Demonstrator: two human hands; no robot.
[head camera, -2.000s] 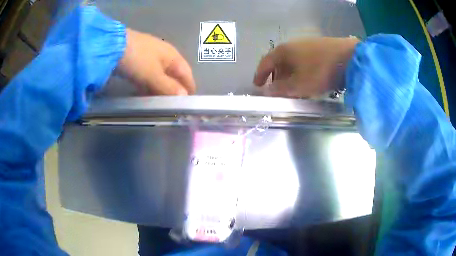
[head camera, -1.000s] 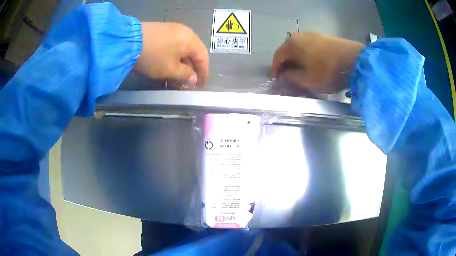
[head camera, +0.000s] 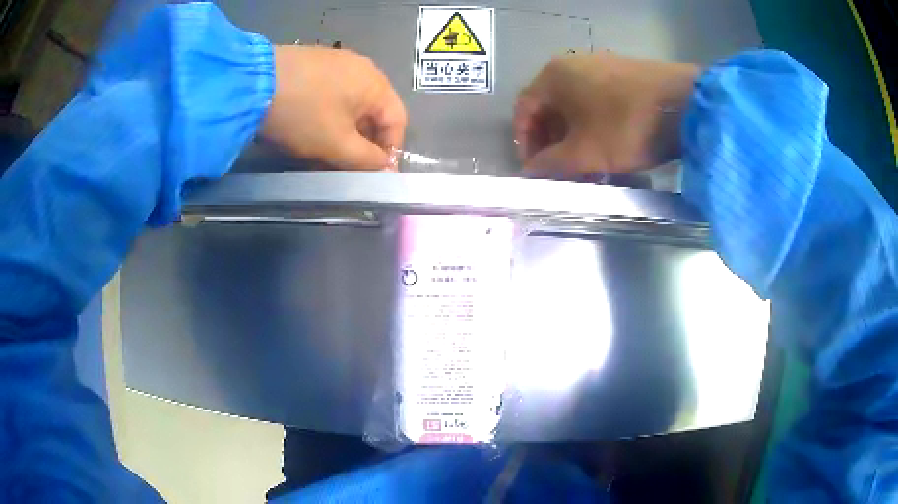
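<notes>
A slim white and pink retail box (head camera: 453, 340) lies text side up on the steel work plate (head camera: 286, 335), inside a loose clear plastic bag (head camera: 386, 394). Its top end meets the pale sealing jaw (head camera: 443, 193). Clear film of the bag (head camera: 433, 160) shows behind the jaw. My left hand (head camera: 340, 110) is behind the jaw, finger and thumb closed on the film's left edge. My right hand (head camera: 601, 116) is behind the jaw to the right, fingers curled and blurred; whether it grips film cannot be told.
A yellow hand-pinch warning label (head camera: 454, 49) is on the grey sealer top between my hands. The green conveyor belt (head camera: 837, 59) with a yellow edge line runs along the right. Brown cartons (head camera: 74, 44) are at the upper left.
The box has turned from slightly tilted to straight and sits nearer the jaw than two seconds ago. Since one second ago, my right hand has moved slightly left and film shows more clearly by my left fingers.
</notes>
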